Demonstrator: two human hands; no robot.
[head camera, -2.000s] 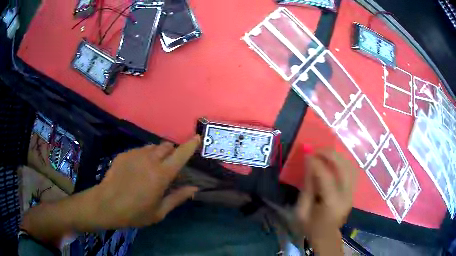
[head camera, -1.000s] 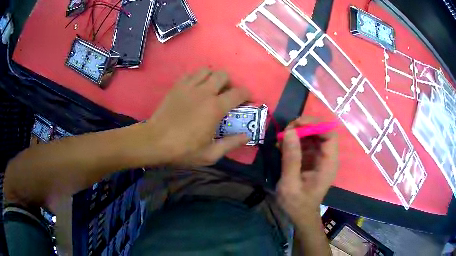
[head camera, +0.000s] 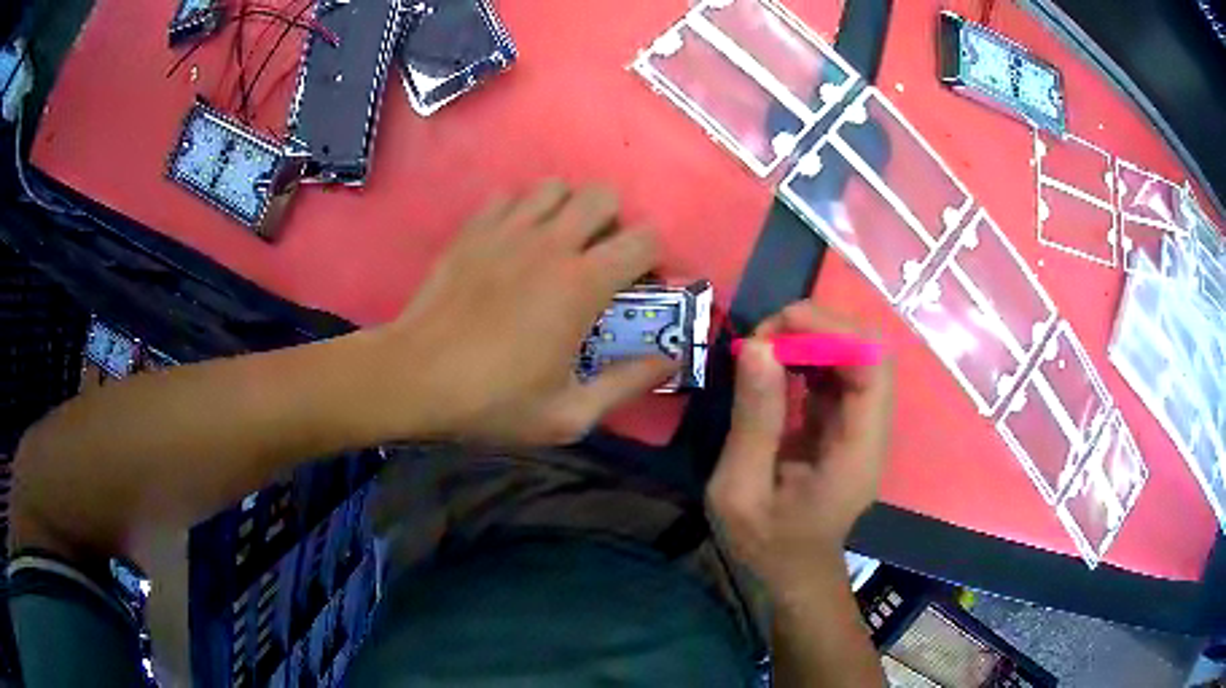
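A light module (head camera: 643, 331) lies on the red mat near the front edge, its pale board with yellowish dots facing up. My left hand (head camera: 538, 323) lies over its left part and grips it, fingers at the far edge and thumb at the near edge. My right hand (head camera: 804, 450) holds a bright pink pointed hand tool (head camera: 827, 351) between thumb and fingers. Its dark tip points left at the module's right end. Whether the tip touches the module is hard to tell. My left hand hides the module's left part.
A gasket sheet (head camera: 928, 282) slants across the mat right of my right hand. Another module (head camera: 1002, 74) and glossy liner sheets (head camera: 1176, 336) lie farther right. A wired module (head camera: 226, 167) and a face-down module (head camera: 344, 92) lie at the upper left.
My left hand has come over the module, which now sits slightly farther from me and to the left. My right hand has brought the pink tool to the module's right end.
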